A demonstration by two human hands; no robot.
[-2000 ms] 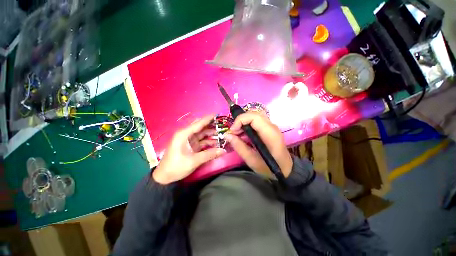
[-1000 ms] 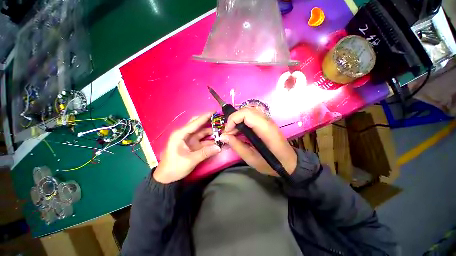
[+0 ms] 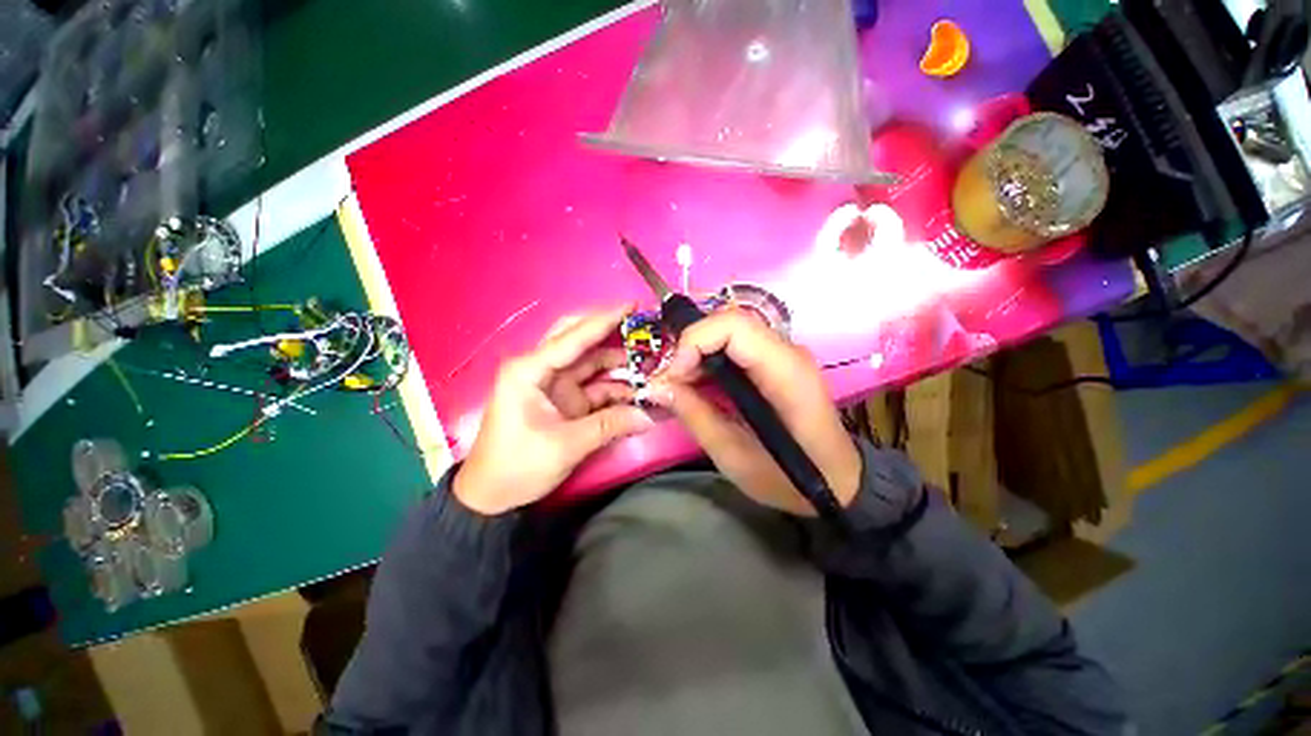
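My left hand (image 3: 539, 417) holds a small circuit board (image 3: 643, 345) with yellow and black parts by its left side, over the pink sheet. My right hand (image 3: 759, 410) grips a black soldering iron (image 3: 759, 417); its long tip points up and left, clear of the board. My right thumb and fingertips also touch the board's lower right side. A silvery toothed stator (image 3: 758, 306) lies just behind my right hand, partly hidden. Thin wires at the board are too small to tell apart.
A clear extractor hood (image 3: 741, 94) hangs over the pink sheet (image 3: 460, 187). Right of it are an orange piece (image 3: 945, 49), a tip cleaner tin (image 3: 1031, 184) and a black station (image 3: 1150, 130). Wired boards (image 3: 324, 352) and clear-ringed stators (image 3: 130, 521) lie left on the green mat.
The view has shifted slightly. The board has turned a little between my fingers, showing more of its yellow and dark parts. The iron stays in my right hand, its tip off the board.
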